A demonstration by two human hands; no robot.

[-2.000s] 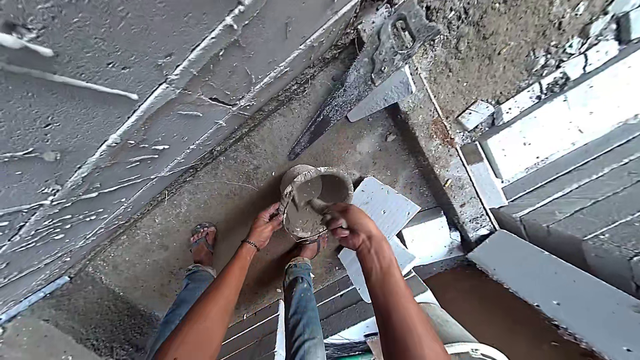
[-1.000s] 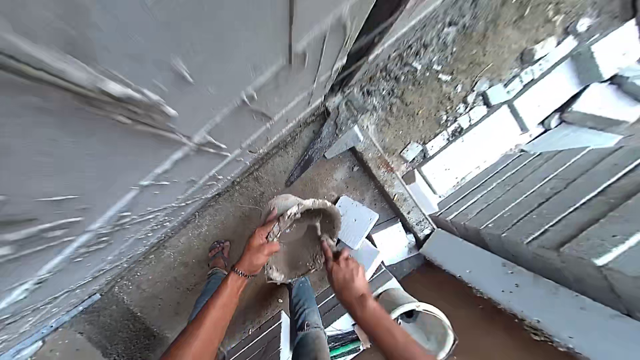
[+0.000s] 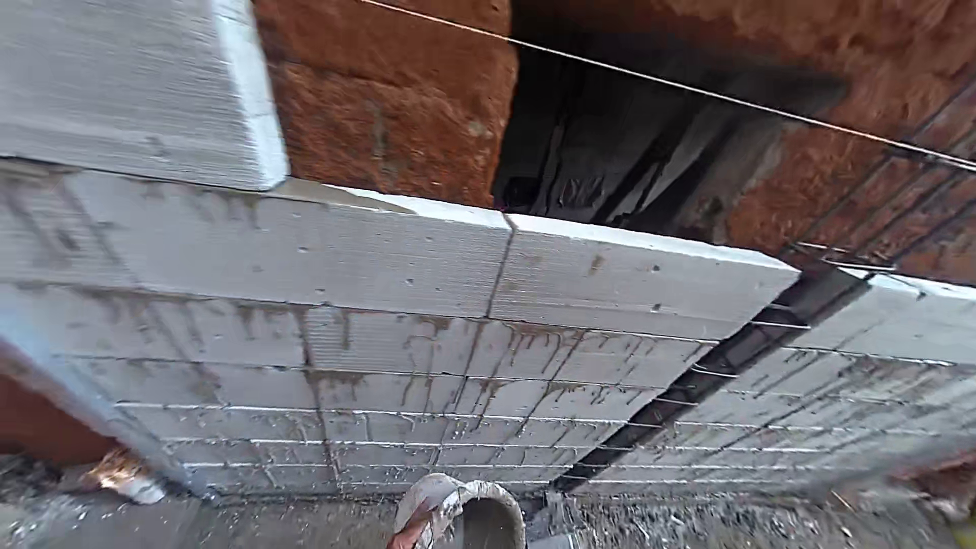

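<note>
At the bottom edge of the head view is a mortar-crusted bucket (image 3: 497,492) holding grey mortar, only its upper part in the frame. The fingers of my left hand (image 3: 412,530) grip its left rim. My right hand is out of view. In front stands a wall of pale lightweight blocks (image 3: 396,259) with mortar drips down its face. A bed of wet mortar (image 3: 335,196) lies on the top course, just right of a raised block (image 3: 137,91).
A taut string (image 3: 648,75) crosses above the top course. A dark vertical gap with steel ties (image 3: 717,370) splits the wall at right. Behind are a reddish-brown wall (image 3: 381,107) and a dark opening (image 3: 610,137). Rubble (image 3: 686,522) lies along the wall's foot.
The view has swung up from the floor to the block wall. My right hand, earlier at the bucket's mouth, has left the view; my left hand still holds the bucket.
</note>
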